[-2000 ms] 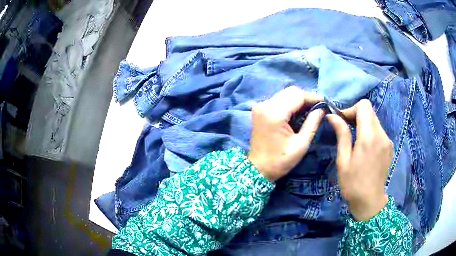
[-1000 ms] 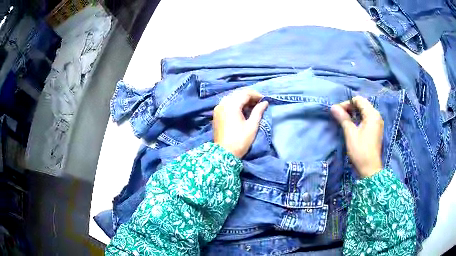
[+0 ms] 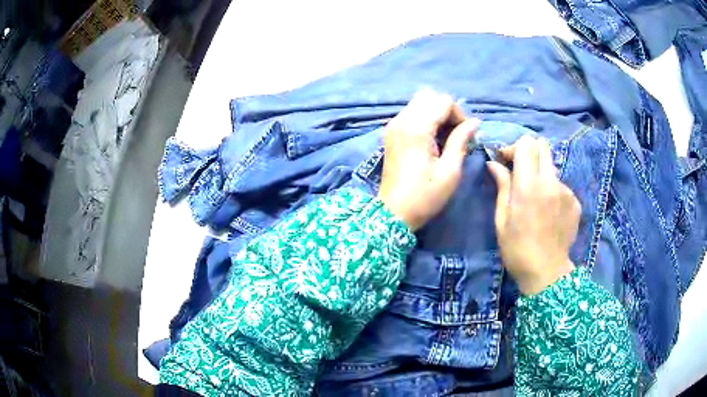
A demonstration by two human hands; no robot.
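Note:
A mid-blue denim garment (image 3: 325, 89) with pale stitching lies bunched over the white tabletop. My left hand (image 3: 426, 159) pinches a piece of its stitched edge near the middle. My right hand (image 3: 536, 209) is close beside it on the right, fingertips at the same edge. A small dark glint shows between the fingertips; I cannot tell whether it is a tool. A cuff (image 3: 465, 306) with stitching and small dots lies below the hands. Another gathered cuff (image 3: 182, 169) sticks out at the left.
More blue denim (image 3: 597, 31) lies at the top right edge of the white tabletop (image 3: 310, 39). Left of the table, a grey bin holds pale cloth (image 3: 108, 147), with dark floor below it.
A second ago the hands were apart, holding the stitched edge stretched between them. Now they have come together over it, the left moving right and up. The garment has shifted slightly left in view.

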